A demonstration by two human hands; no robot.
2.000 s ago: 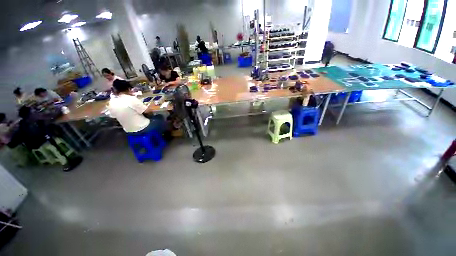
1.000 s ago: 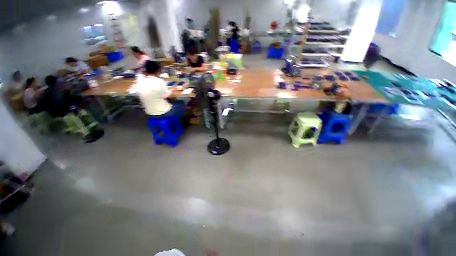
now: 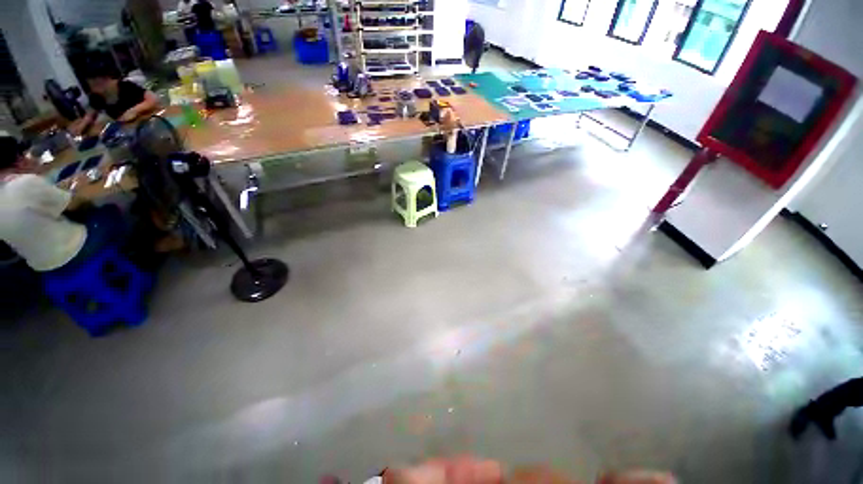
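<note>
Blurred skin-toned shapes [image 3: 454,471], apparently part of my hands, show at the bottom edge, cut off by it. Which hand is which, and whether they hold anything, I cannot tell. Ahead stands a long wooden-topped bench [image 3: 284,123] with small dark pieces on it. It meets a green-topped table [image 3: 492,90] on the right, which also bears dark pieces. A black pedestal fan [image 3: 257,279] stands before the bench. A pale green stool [image 3: 413,194] and a blue stool [image 3: 455,178] stand at the bench's front.
A person in a pale top [image 3: 38,213] sits on a blue stool [image 3: 99,288] at left. Another seated person [image 3: 123,99] is behind the bench. A red-framed box [image 3: 781,109] is on the white pillar at right. A dark shape [image 3: 833,406], perhaps a foot, enters at the right edge.
The view has swung right, so the bench, fan and stools lie further left. The red-framed box and pillar have come into view, with skin-toned shapes at the bottom edge.
</note>
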